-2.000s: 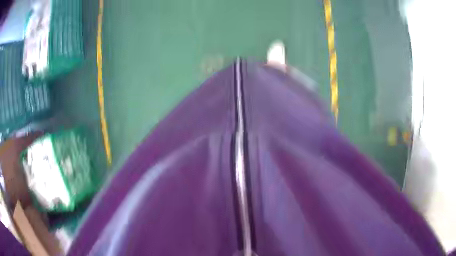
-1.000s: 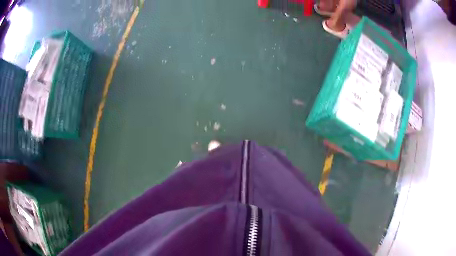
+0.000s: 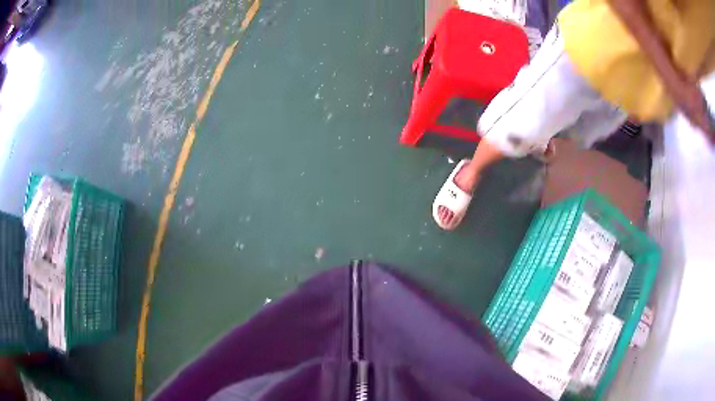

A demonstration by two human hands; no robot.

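Neither of my hands is in view; my purple zipped jacket fills the bottom middle. Nearest on the right, a green slatted crate [image 3: 521, 282] holds several white product cartons [image 3: 580, 274] with black barcodes. It stands by the white wall, partly covered by my jacket at its lower left. On the left, another green crate [image 3: 98, 266] holds white cartons [image 3: 48, 258], packed close together.
A person in a yellow top [image 3: 619, 47] and white shorts [image 3: 549, 102] is at the upper right, beside a red square stool [image 3: 478, 59]. Brown cardboard [image 3: 588, 176] lies behind the right crate. A yellow line [image 3: 168, 204] curves along the green floor. Another crate shows at the lower left.
The view has moved forward. The red stool and the person, earlier only partly seen at the top edge, now show more fully. The right crate sits lower in view.
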